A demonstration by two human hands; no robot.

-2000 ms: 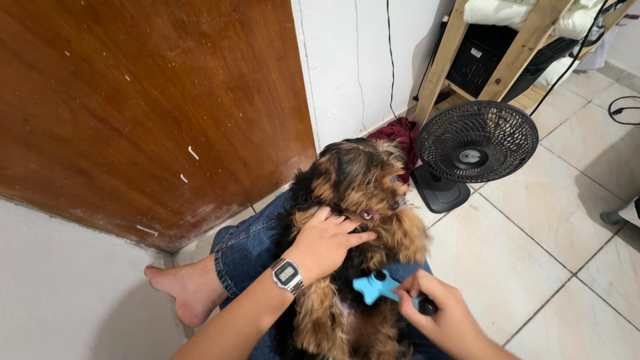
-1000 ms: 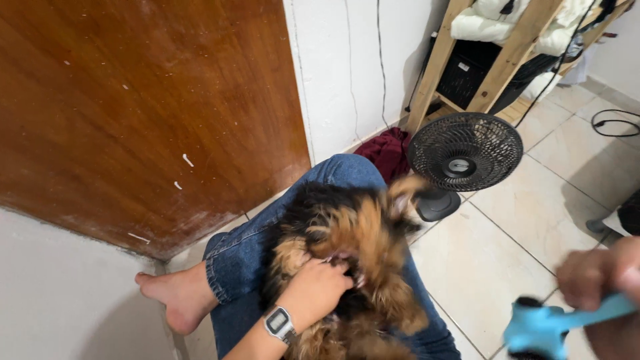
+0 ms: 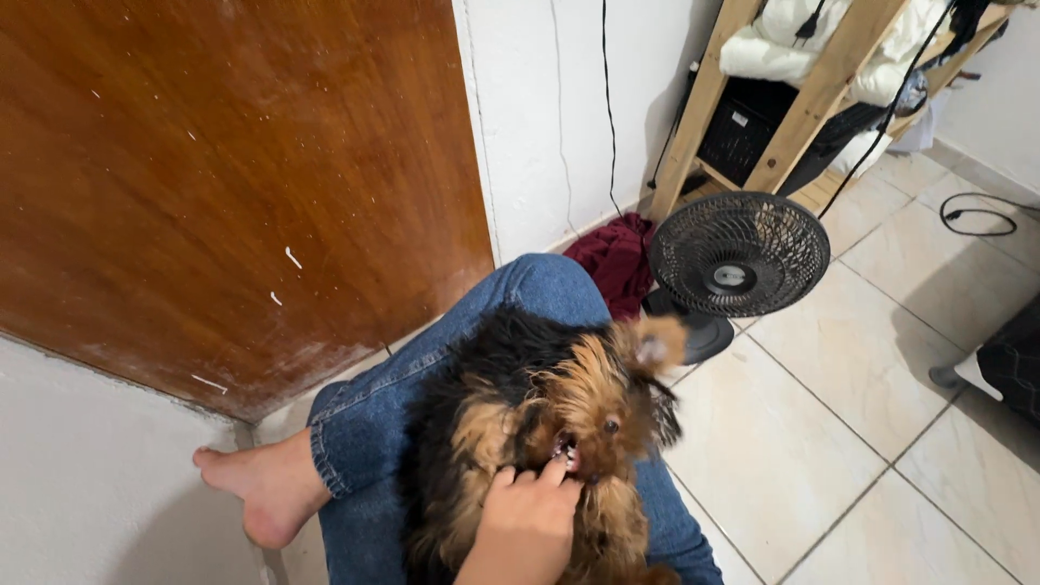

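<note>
A black-and-tan long-haired dog (image 3: 487,406) lies across my lap on blue jeans (image 3: 366,439), its head turned to the right and its mouth open. My left hand (image 3: 532,516) rests against the dog's chest and chin, with a fingertip at the teeth; the undersides of the fingers are hidden, so whether they grip any fur does not show. My right hand is out of the frame, and so is the blue pet brush.
A black fan (image 3: 739,256) stands on the tiled floor (image 3: 780,406), beside a maroon cloth (image 3: 613,260). Behind it is a wooden shelf (image 3: 829,89) with a black crate (image 3: 743,130). A brown wooden door (image 3: 244,179) is at left. A black cable (image 3: 979,215) lies at right.
My right hand, holding the blue brush beside the dog earlier, moved off to the right and has left the view. The dog's head has turned, and its mouth is now at my left fingers.
</note>
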